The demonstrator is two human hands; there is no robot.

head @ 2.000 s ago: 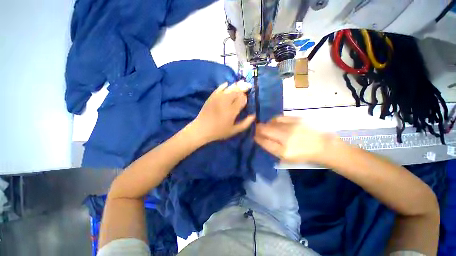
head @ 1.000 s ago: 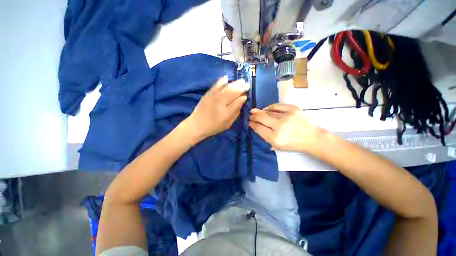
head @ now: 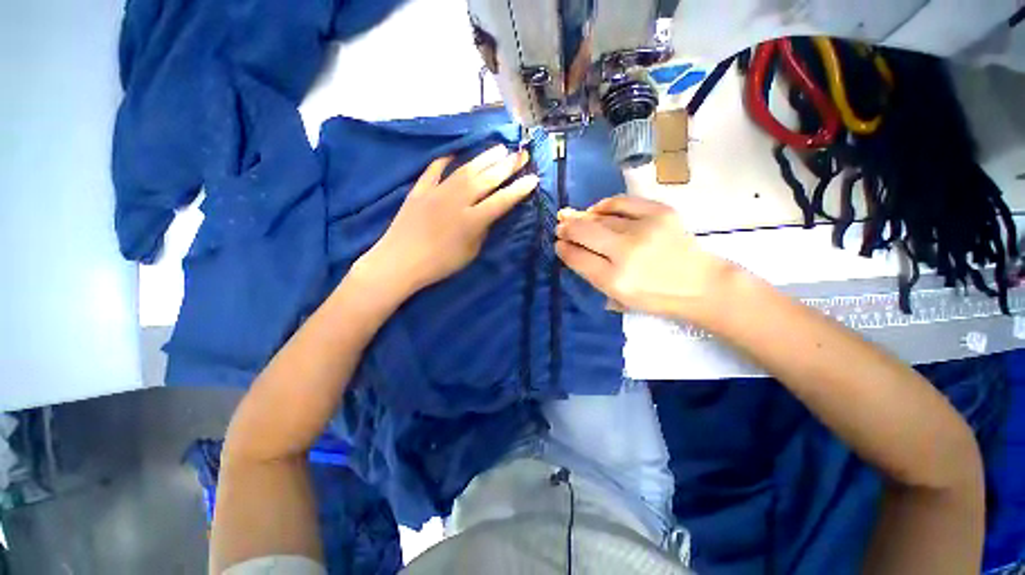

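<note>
A blue garment piece lies under the presser foot of the white sewing machine and hangs over the table's front edge. Two narrow black strips run along it towards me, with rippled cloth between them. My left hand lies on the cloth left of the strips, fingers spread, tips close to the foot. My right hand pinches at the right black strip, thumb and fingers together, a little in front of the foot. The needle point cannot be made out.
A black strip bundle with red and yellow loops lies at the right. A tan block and ribbed knob stand right of the foot. A ruler strip runs along the front edge. More blue cloth lies left.
My left hand has moved slightly left and flattened, with its fingers more spread. My right hand has moved slightly up towards the foot. The cloth on the left lies smoother and the strips show more.
</note>
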